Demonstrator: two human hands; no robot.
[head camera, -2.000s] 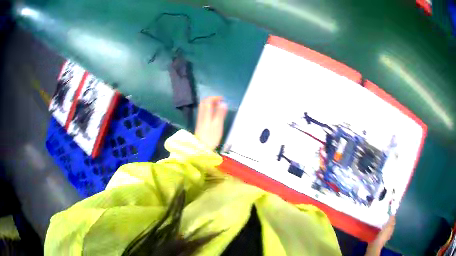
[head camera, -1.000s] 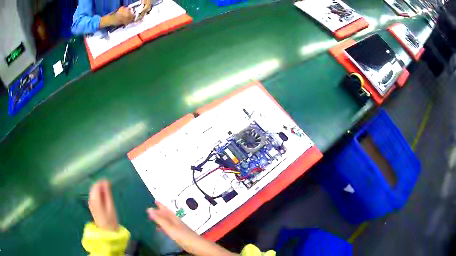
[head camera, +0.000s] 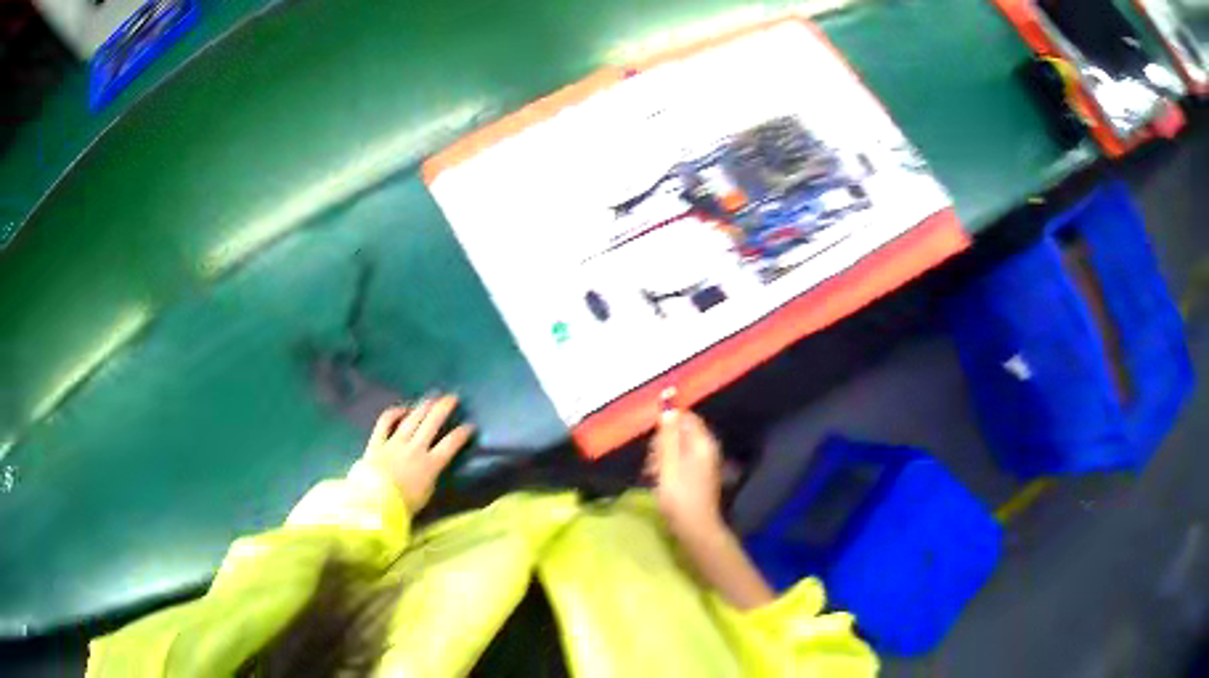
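Note:
The open-back display unit lies white panel up on orange-red foam pads. Its blue mainboard faces up, blurred. My left hand rests on the green surface left of the unit, fingers spread, beside the dark, blurred power adapter; it does not appear to hold it. My right hand is at the front edge of the foam pad near the unit's lower left corner, fingertips over the pad edge. A small pale spot shows at its fingertips; whether it holds anything is unclear.
Green work surface runs left and behind. Another unit on orange-red foam is at the upper right. Blue crates stand below the edge at right, one further back. A blue tray is at the upper left.
The view has shifted, so the unit appears higher and further right. My left hand has come down onto the surface near the adapter. My right hand has moved to the foam's front edge.

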